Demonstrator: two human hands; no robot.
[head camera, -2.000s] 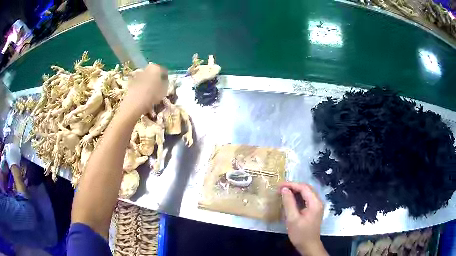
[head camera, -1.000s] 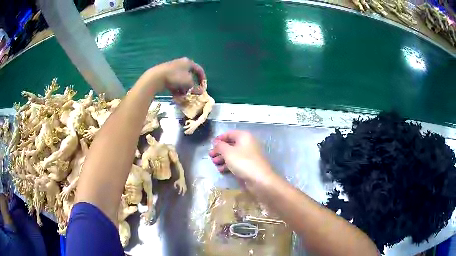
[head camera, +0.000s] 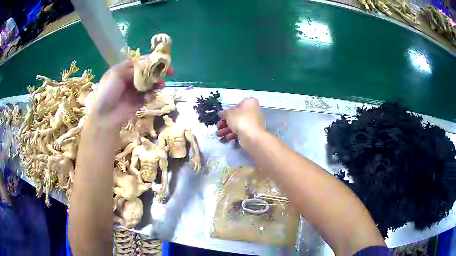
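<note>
My left hand (head camera: 120, 87) holds a tan figure torso (head camera: 151, 67) raised over the table's far edge, its hollow underside showing. My right hand (head camera: 241, 120) is over the metal table, just right of a single black ragged ring (head camera: 209, 108); its fingertips are near the ring's edge, and I cannot tell whether they touch it or hold anything. A whitish oval glue dish (head camera: 255, 205) sits on the brown cardboard pad (head camera: 235, 223), with thin pale sticks (head camera: 272, 198) beside it.
A large heap of tan torsos (head camera: 55, 132) is at left, with several torsos (head camera: 149, 161) at its right edge. A large heap of black rings (head camera: 392, 160) is at right. The green conveyor belt (head camera: 240, 45) runs beyond the table. Stacked tan parts (head camera: 137, 245) lie below the near edge.
My left hand has lifted the torso off the black ring and moved it up and left, turning its underside into view. My right hand has moved up beside the ring.
</note>
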